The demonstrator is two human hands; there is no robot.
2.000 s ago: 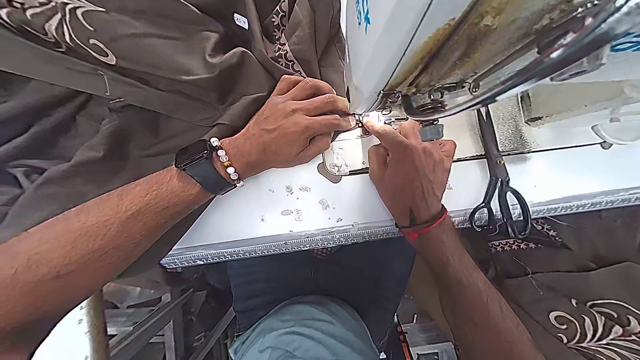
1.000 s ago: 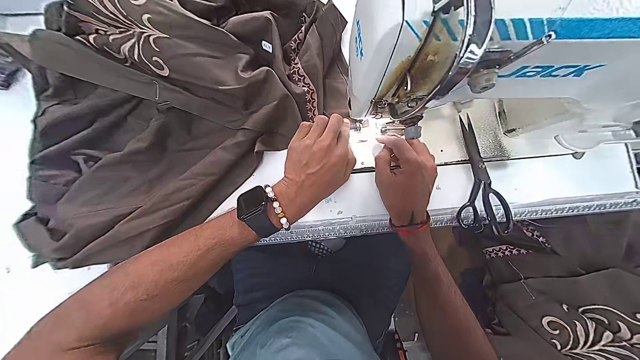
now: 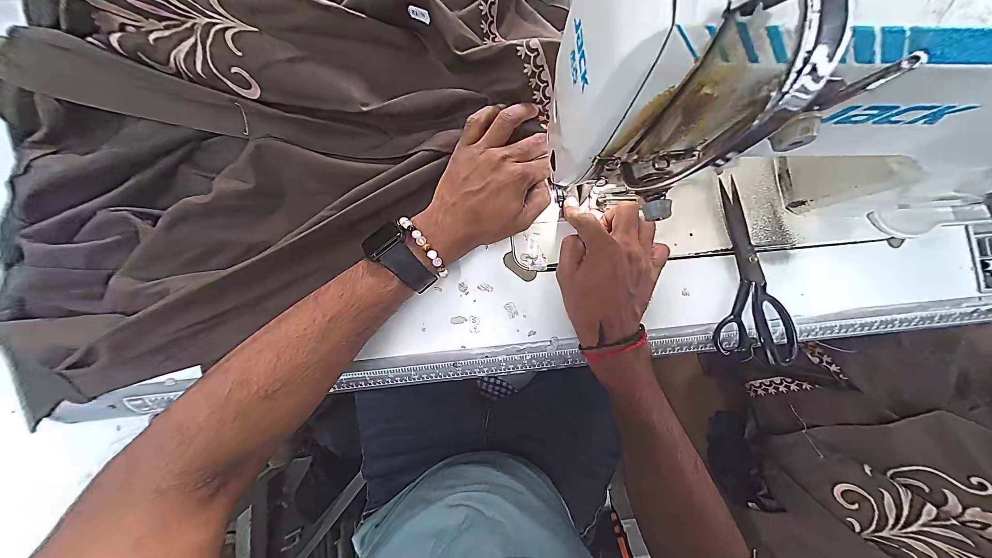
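A white Jack sewing machine stands in front of me, its presser foot and needle area partly covered by my fingers. My left hand, with a watch and a beaded bracelet at the wrist, lies at the right edge of a brown embroidered fabric, its fingers curled against the cloth left of the needle. Whether they pinch the cloth is hidden. My right hand, with a red and black cord at the wrist, has thumb and index finger at the presser foot; what is between them cannot be made out.
Black-handled fabric scissors lie right of my right hand, handles over the table's front edge. A measuring tape strip runs along that edge. More brown embroidered fabric is at the lower right. Worn patches mark the white tabletop.
My left hand has moved away from the needle area onto the cloth to its left. My right hand remains near the presser foot. The view has shifted.
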